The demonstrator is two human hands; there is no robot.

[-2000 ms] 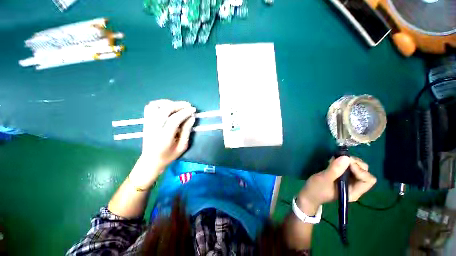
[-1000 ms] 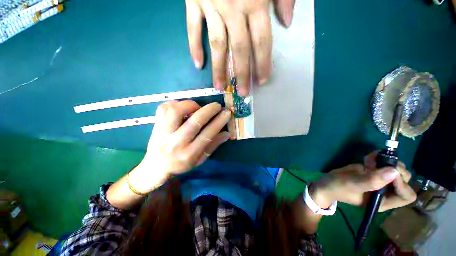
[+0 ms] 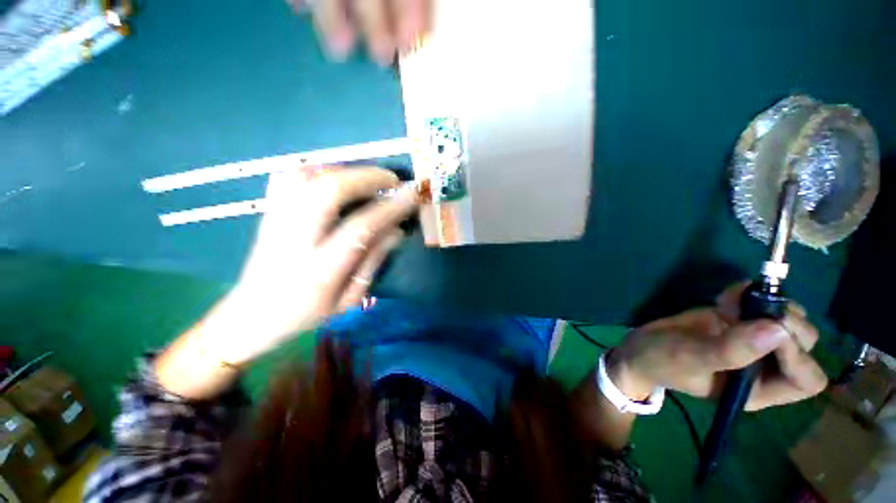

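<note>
My right hand (image 3: 722, 356) holds the black soldering iron (image 3: 730, 411). Its metal tip rests in the crusted silver-grey cleaning pot (image 3: 755, 177). My left hand (image 3: 312, 251), partly blurred, is over the lower LED strip (image 3: 211, 212), its fingertips at the strip's orange end by the work board's left edge. The upper LED strip (image 3: 226, 173) runs to the same edge. A green circuit board (image 3: 447, 162) lies near the left edge of the white-grey work board (image 3: 531, 147). Whether my left fingers grip the strip is partly hidden by blur.
Another person's hand (image 3: 373, 22) reaches in at the top, by the work board's upper left corner. A strip pile (image 3: 54, 49) lies at the upper left. A black box (image 3: 869, 285) stands at the right edge. Cartons (image 3: 47, 405) are on the floor at the lower left.
The other person's hand came in over the circuit board, then moved up and away from it. My left hand moved right along the strips to the board's edge. The iron stays in the pot.
</note>
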